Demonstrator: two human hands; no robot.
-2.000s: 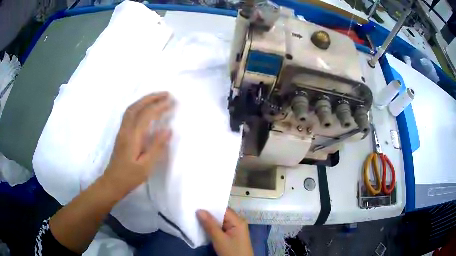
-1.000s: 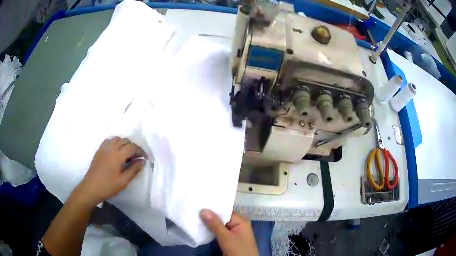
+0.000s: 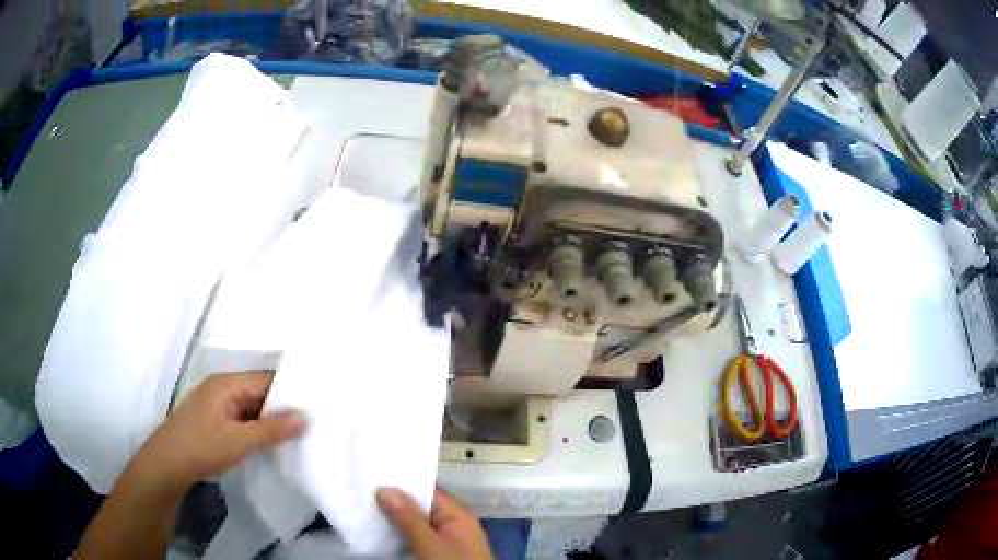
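A white fabric piece [image 3: 367, 328] lies left of the overlock machine [image 3: 624, 164], its right edge running down from the dark presser foot area [image 3: 454, 268]. My left hand [image 3: 224, 427] holds the left side of the piece between thumb and fingers. My right hand [image 3: 432, 525] pinches its lower right corner at the table's front edge, thumb on top; this hand is cut off by the lower picture rim. The fabric's lower part hangs over the table edge. A long stack of white panels [image 3: 142, 263] lies further left.
Orange and red scissors [image 3: 757, 396] lie partly on a small metal tray [image 3: 755, 451] at the right. Two white thread cones [image 3: 804, 243] stand behind them. A black strap [image 3: 634, 448] crosses the front table edge. A green surface [image 3: 77, 164] is at the far left.
The view has shifted, so the machine appears further left. The fabric piece has moved towards me, baring table behind it. My left hand has come nearer my right and now grips the piece's left side.
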